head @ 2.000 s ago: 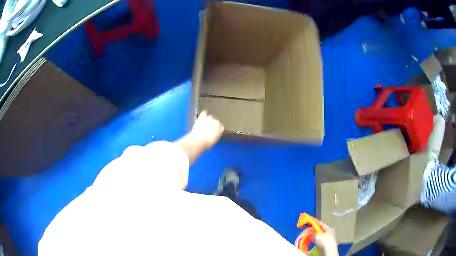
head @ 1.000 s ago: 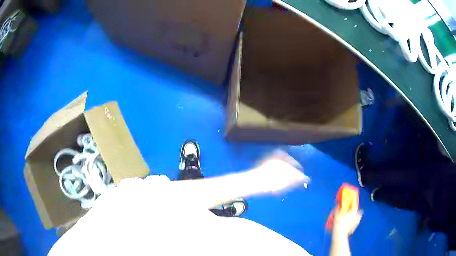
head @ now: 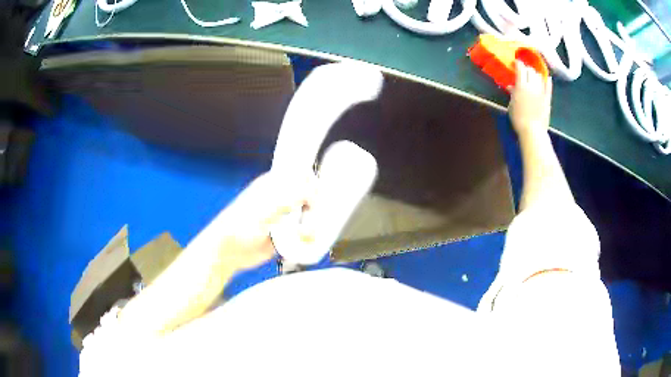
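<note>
My left hand [head: 254, 228] holds a white U-shaped neck fan [head: 298, 140] in front of my body, its two broad ends pointing up and away. My right hand [head: 531, 96] is on the orange-red tape dispenser [head: 508, 60], at the dark bench [head: 412, 59] beside white neck fans; its fingers are around the dispenser's near end. A large open carton [head: 441, 158] stands on the floor below the bench edge, partly hidden behind the held neck fan.
More white neck fans [head: 563, 33] lie along the bench. Scissors [head: 60, 9] and a crumpled white scrap [head: 279, 13] lie at its left. Flattened cartons [head: 176, 96] stand under the bench. A smaller open carton [head: 107, 280] is on the blue floor at left.
My left hand, empty before, now holds a neck fan. My right hand has moved up with the tape dispenser from over the floor to the bench. The view has shifted towards the bench.
</note>
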